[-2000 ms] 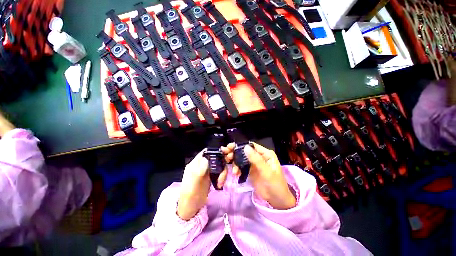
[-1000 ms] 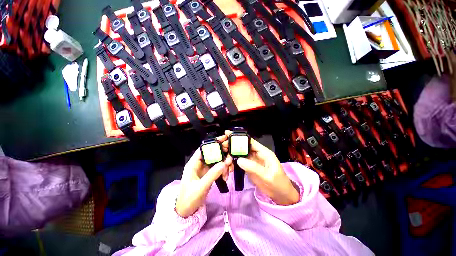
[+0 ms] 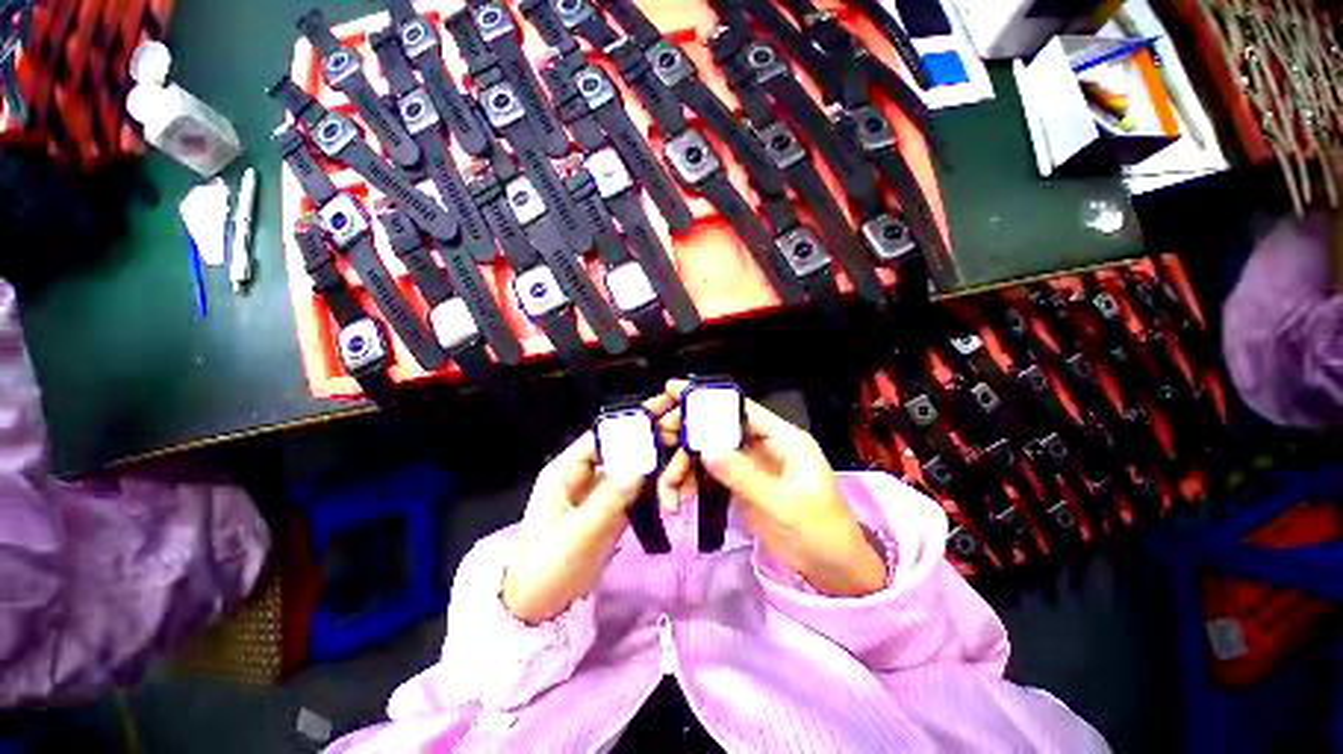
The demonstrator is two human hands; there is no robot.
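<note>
My left hand holds a black smartwatch by its case, its square screen lit white and facing up. My right hand holds a second black smartwatch beside it, also lit white. The black straps hang down between my hands. My thumbs lie at the lower edges of the screens; some fingers are hidden behind the watches. Beyond my hands a red-orange tray on the bench bears rows of black watches, case backs up.
A white bottle, a white pen-like tool and a blue one lie left on the green bench. A small white box stands right. A second filled tray is lower right. Other people's pink sleeves show at both sides.
The two watches have turned face up; their screens went from dark with text, to yellow-green, to white. My hands remain close together in front of me.
</note>
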